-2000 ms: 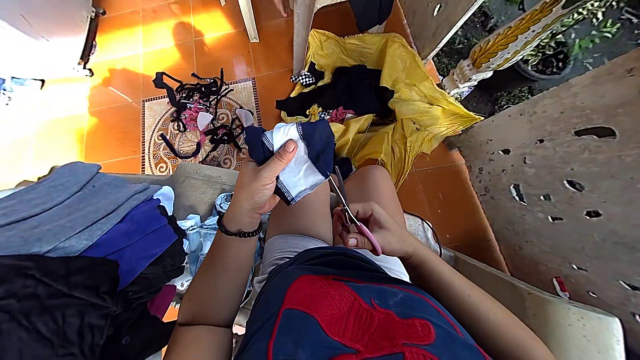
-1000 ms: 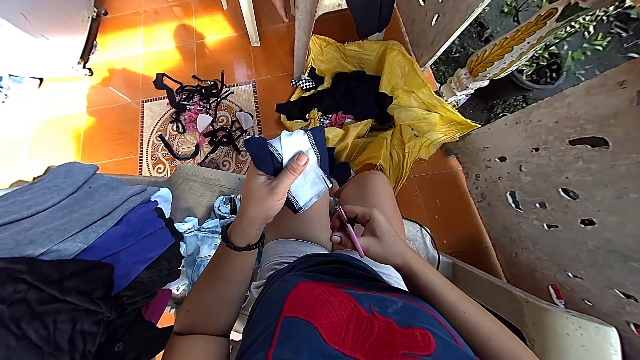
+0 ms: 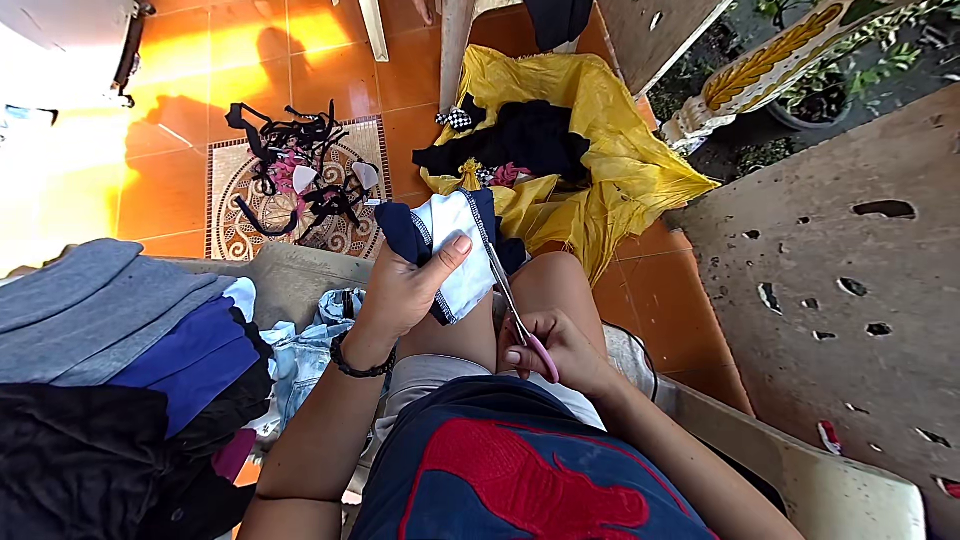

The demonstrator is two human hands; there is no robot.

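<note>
My left hand (image 3: 409, 292) grips a folded piece of navy and white fabric (image 3: 459, 244) with dark overlock stitching, thumb on the white part. In my right hand (image 3: 559, 349) is a pair of scissors (image 3: 504, 283) with pink handles, its fingers around the loops. The blades point up toward the fabric's right edge, by the stitched seam. Whether they touch the cloth cannot be told. More navy cloth hangs behind the blades, over my knee.
A yellow woven sack (image 3: 630, 180) holding dark cloth lies on the tiled floor. Black straps and scraps (image 3: 300, 169) lie on a patterned tile panel. Folded grey clothes (image 3: 97, 315) are piled at left, beside light denim (image 3: 307, 360). A board with holes (image 3: 825, 300) stands at right.
The scissors have swung from lower down, beside the fabric's bottom corner, to point up along its right side. The fabric has been turned a little in my left hand.
</note>
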